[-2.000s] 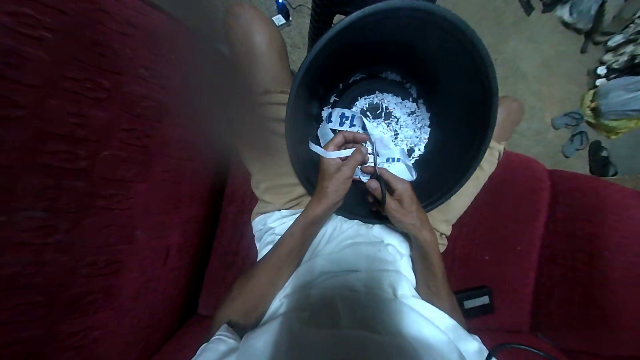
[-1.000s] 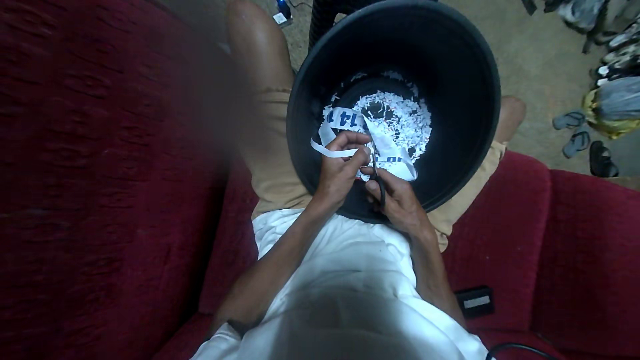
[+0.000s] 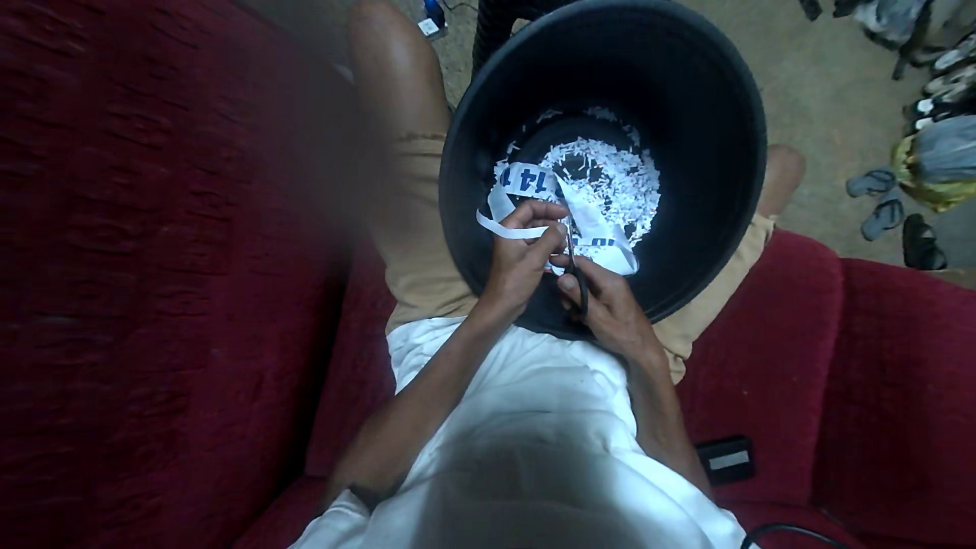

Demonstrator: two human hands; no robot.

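A black plastic tub (image 3: 709, 191) stands between my knees, with many small white scraps (image 3: 610, 175) lying in its bottom. Over its near part, my left hand (image 3: 526, 255) pinches a long white strip (image 3: 526, 180) that bears blue printing and curls around in loops. My right hand (image 3: 606, 305) has its fingers in the dark handles of a pair of scissors (image 3: 581, 293). The narrow blades point away from me and meet the strip close to the left fingertips. Whether the blades are apart cannot be told. Part of the strip hangs beyond and to the right of the hands.
I sit on a red sofa (image 3: 762, 335); a dark rectangular case (image 3: 726, 460) lies on its seat at my right, near a black cable (image 3: 793, 528). Grey flip-flops (image 3: 871, 183), a dark shoe (image 3: 923, 242) and filled bags (image 3: 949, 152) are on the floor at the right.
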